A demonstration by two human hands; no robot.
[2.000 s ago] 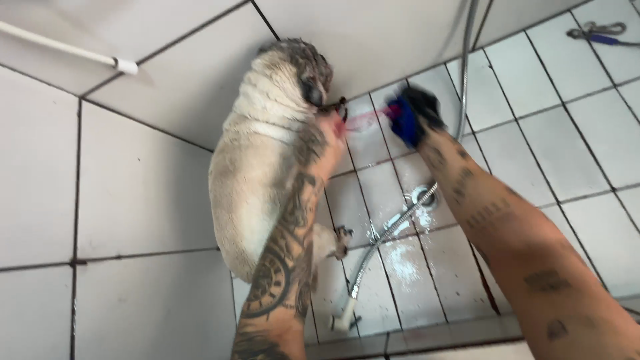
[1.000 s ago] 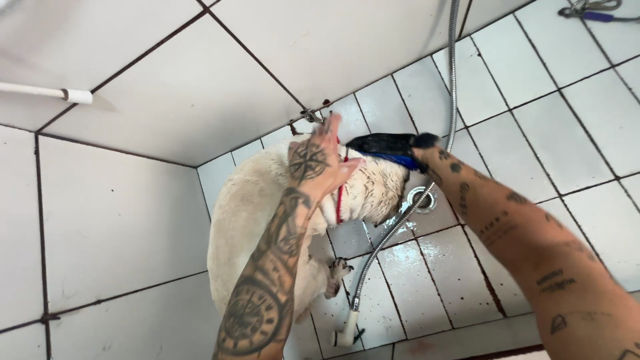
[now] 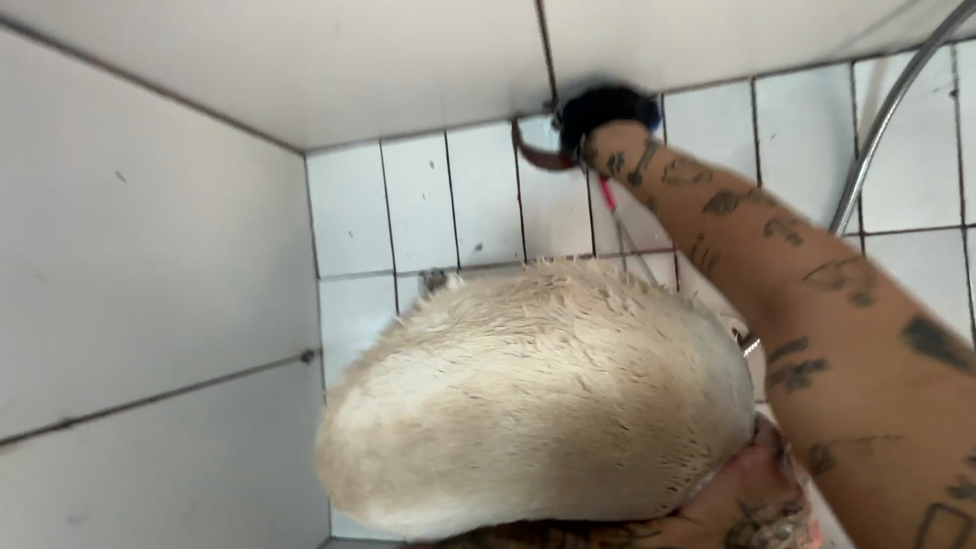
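Observation:
A wet, cream-coloured dog (image 3: 534, 404) stands on white floor tiles, its back toward me and its head out of sight. My left hand (image 3: 751, 473) rests against the dog's body at the lower right, fingers partly hidden. My right hand (image 3: 610, 114), in a black and blue glove, reaches past the dog to the base of the wall, close to a dark red strap (image 3: 541, 158) and a thin cord with a pink part (image 3: 608, 194). Blur hides whether the fingers close on them.
White tiled walls (image 3: 152, 252) meet in a corner at the left, behind and beside the dog. A metal shower hose (image 3: 884, 122) curves down at the right, over the tiled floor (image 3: 808, 145).
The dog has turned, its back now across the view. My right hand has moved from the dog's head to the wall base. My left hand has shifted to the dog's lower right side. The view is closer.

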